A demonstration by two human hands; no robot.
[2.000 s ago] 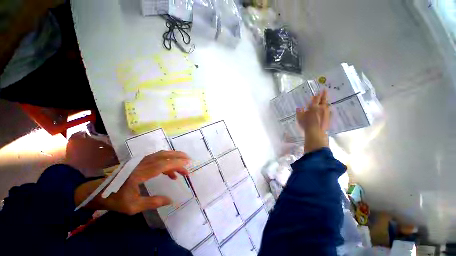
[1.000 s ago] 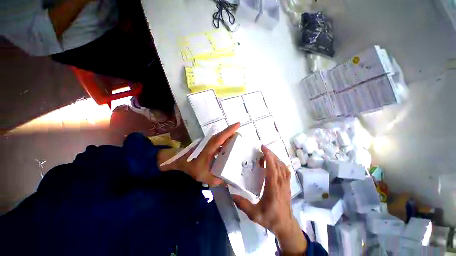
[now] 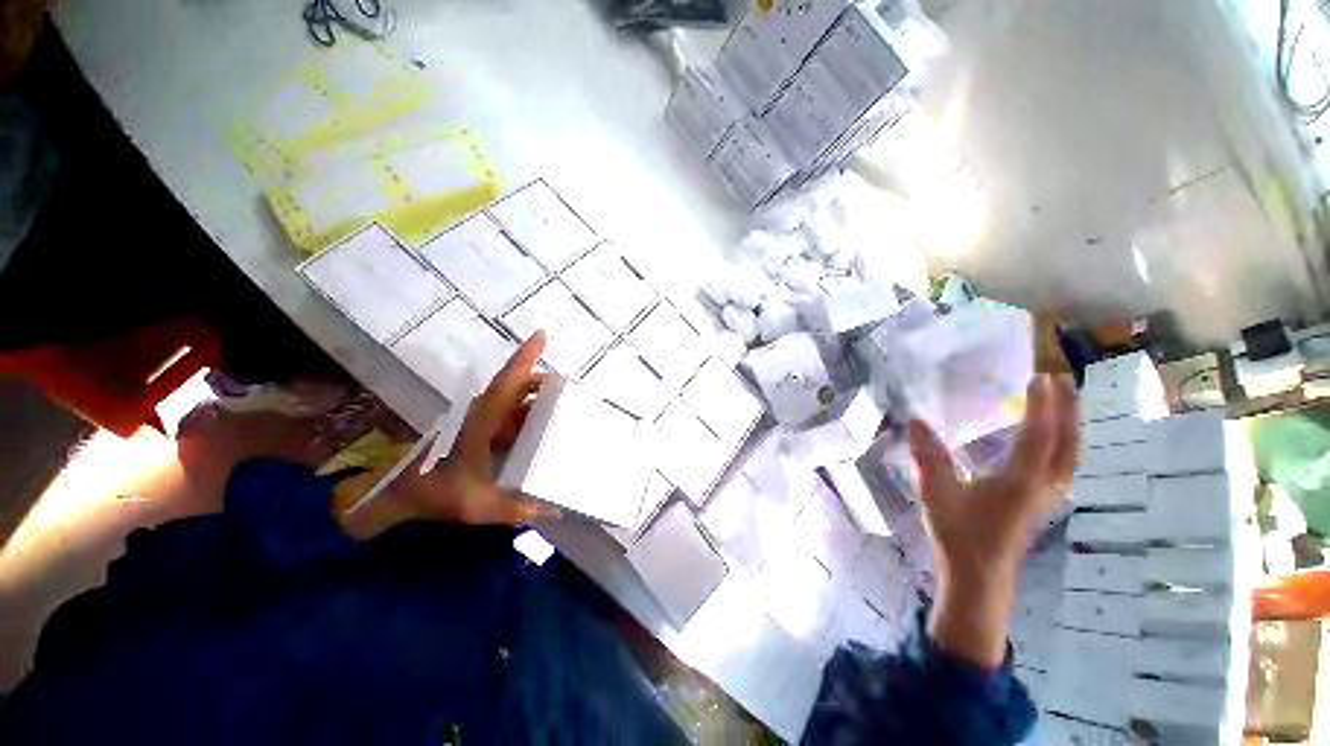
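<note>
My left hand [image 3: 474, 464] holds a white box [image 3: 591, 455] by its left side, above the near edge of the rows. White strips [image 3: 446, 420] lie along the fingers. My right hand [image 3: 995, 488] is over the lid heap at the right, with a blurred white box lid [image 3: 966, 364] between thumb and fingers. White box bases [image 3: 549, 327] with dark edge lines stand in tight rows in front of me. Whether they are filled is too washed out to tell.
Yellow sheets [image 3: 382, 190] lie beyond the rows. Small white wrapped pieces [image 3: 795, 260] and loose box lids [image 3: 792, 382] lie right of them. Printed-side boxes [image 3: 817, 91] stand behind. Neat white box stacks [image 3: 1167, 510] are at far right. A black looped cable [image 3: 344, 21] lies at the top left.
My right hand has let go of the box that both hands held and moved right to a lid. The box stays in my left hand, its printed face no longer showing. The view has shifted right.
</note>
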